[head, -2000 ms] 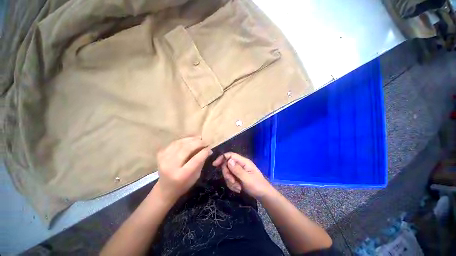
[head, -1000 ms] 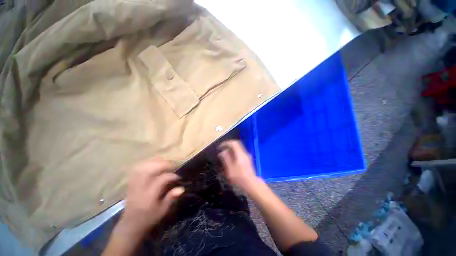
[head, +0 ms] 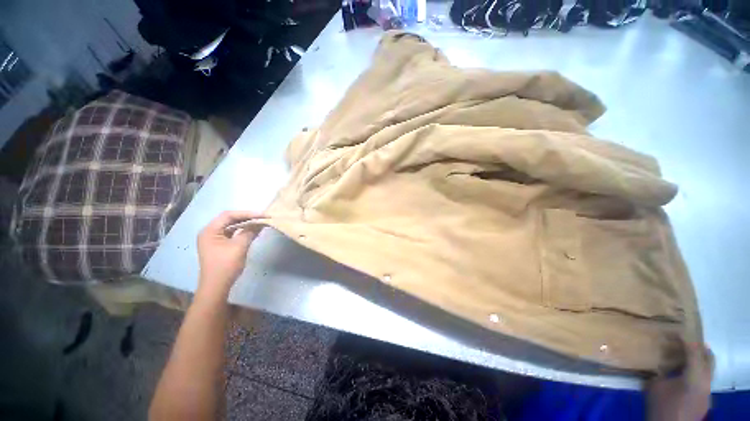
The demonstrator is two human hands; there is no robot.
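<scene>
A tan jacket (head: 460, 214) lies across the white table, its front edge with several snaps running along the near side. A patch pocket (head: 608, 263) shows at its right. My left hand (head: 226, 247) pinches the jacket's edge at the left and holds it slightly above the table. My right hand (head: 687, 378), blurred, is at the jacket's lower right corner and grips the edge there. Whether it also holds a tool cannot be seen.
A brown plaid heap (head: 103, 189) stands left of the table (head: 608, 62). Dark garments (head: 230, 41) lie beyond it. Dark items with white trim (head: 526, 15) line the table's far side. A blue bin (head: 576, 404) shows below the table edge at lower right.
The view has swung left. My hands have moved far apart to opposite ends of the jacket's front edge. The jacket now lies more spread along the table, its edge partly lifted.
</scene>
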